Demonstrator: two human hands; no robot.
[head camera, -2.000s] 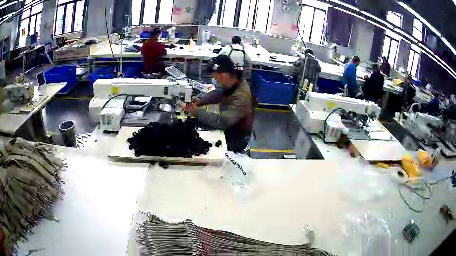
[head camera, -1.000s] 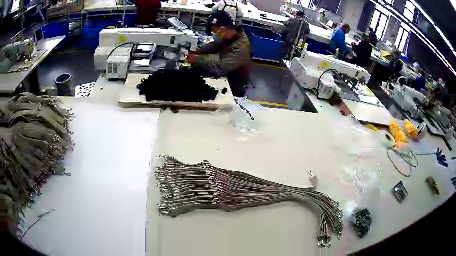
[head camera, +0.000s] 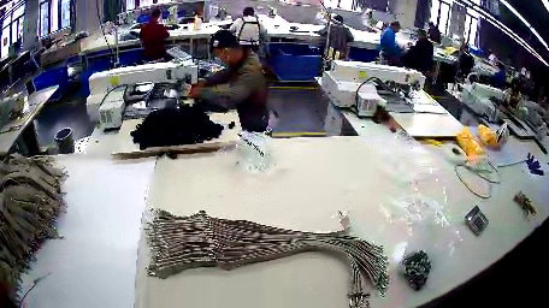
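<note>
A strap bundle (head camera: 241, 242) of grey-beige webbing lies across the pale table in front of me. Its straps are spread side by side at the left, narrow toward the right, then bend down and fan out with small metal ends. A small pale piece (head camera: 344, 220) stands at the narrow part of the bundle. A large strap pile (head camera: 27, 201) lies at the left edge. Neither of my hands is in view.
Dark blue-green bagged hardware (head camera: 416, 269), clear plastic bags (head camera: 421, 201) and a small grey square object (head camera: 476, 220) lie at the right. Yellow items (head camera: 469, 144) are farther back. Black pieces (head camera: 174, 126) lie on a board by a sewing machine, where a person works.
The view has tilted and turned, shifting things left compared with one second ago. The bundle, first cut off by the lower edge, now shows whole. It lies the same way on the table.
</note>
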